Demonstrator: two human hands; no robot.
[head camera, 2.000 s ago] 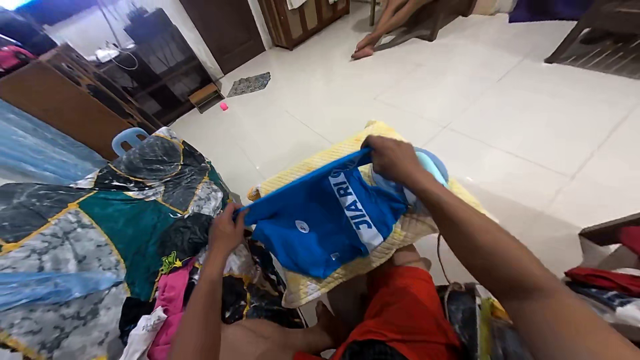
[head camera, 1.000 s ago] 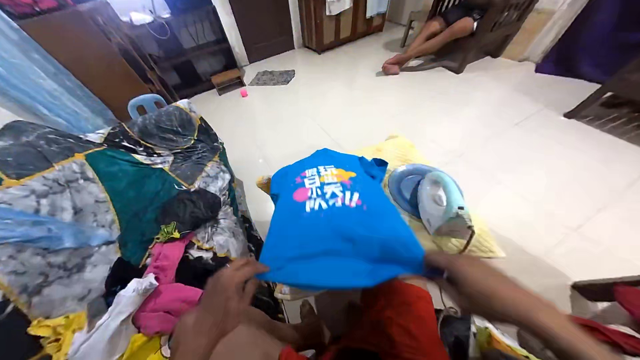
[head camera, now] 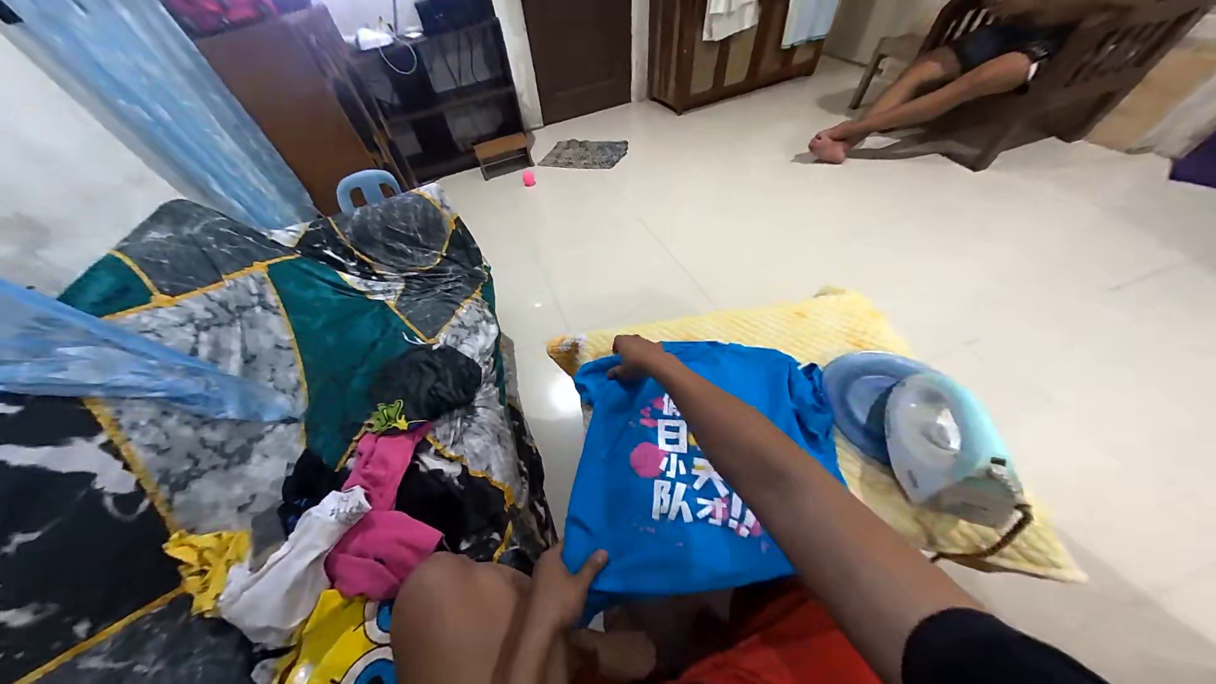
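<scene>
A blue T-shirt (head camera: pixel 617 456) with printed characters lies spread on a yellow quilted cloth (head camera: pixel 741 318). My right hand (head camera: pixel 638 359) reaches across it and touches the shirt's far left corner near a sleeve; whether the fingers grip the fabric is unclear. My left hand (head camera: pixel 570 579) holds the shirt's near left edge, thumb on top. Right of the shirt, a light-blue and white clothes iron (head camera: pixel 950 446) stands on the cloth, partly over a round blue plate-like item (head camera: pixel 860 394).
A sofa or bed with a patterned cover (head camera: pixel 351 332) is at left, bearing a pile of clothes (head camera: pixel 380 551). A pink ball (head camera: pixel 529 178), a floor mat (head camera: pixel 584 153) and a small wooden stool (head camera: pixel 503 152) lie beyond. Another person's legs (head camera: pixel 912 100) are at upper right.
The shirt, held up folded at first and then stretched out with its print showing, now lies on the yellow cloth. My right hand has moved from its near right edge to its far left corner.
</scene>
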